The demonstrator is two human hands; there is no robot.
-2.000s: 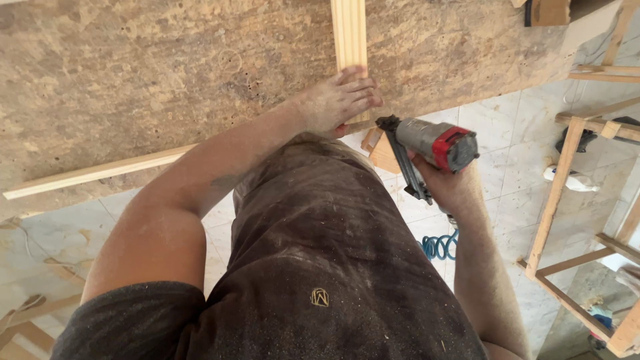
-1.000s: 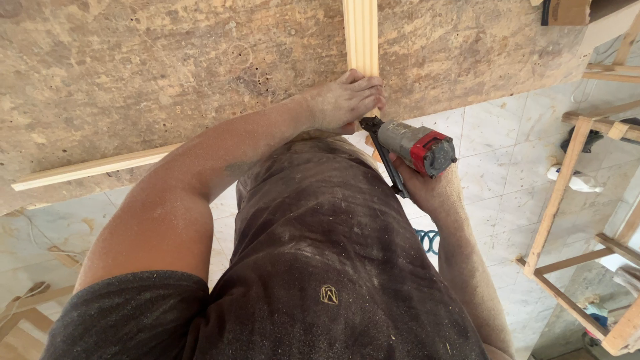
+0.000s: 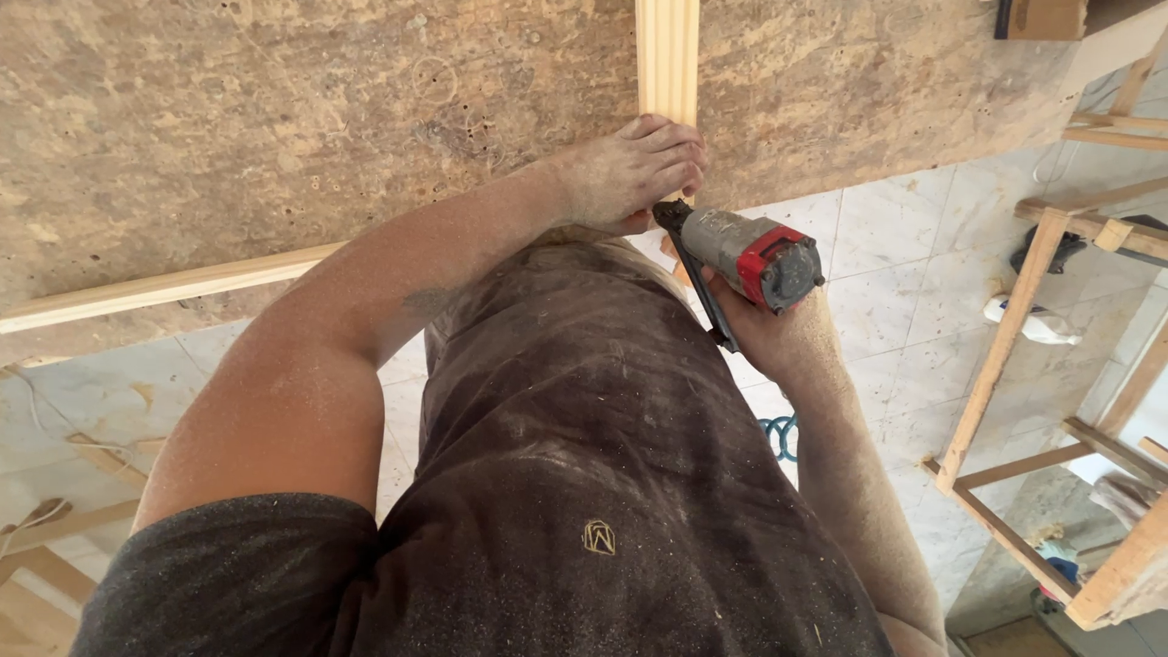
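My left hand (image 3: 639, 173) lies over the near end of the pale grooved wood strips (image 3: 668, 64), fingers curled around their right edge. The strips run away from me across the worn workbench top (image 3: 365, 119). My right hand (image 3: 771, 338) grips a pneumatic nailer (image 3: 748, 255) with a grey body and a red and black cap. The nailer's dark nose is at the near end of the strips, just below my left fingers; whether it touches the wood cannot be told. Part of the right hand's grip is hidden behind the tool.
A long pale wood strip (image 3: 173, 290) lies along the bench's near edge at left. A cardboard box (image 3: 1045, 18) stands at the back right. Wooden frames (image 3: 1008, 347) and a white bottle (image 3: 1036, 321) are at right. A coiled blue air hose (image 3: 780, 438) hangs beside my right forearm.
My right hand has brought the nailer left and up, closer to my left hand and the strips' near end, since two seconds ago. The left hand stays on the strips.
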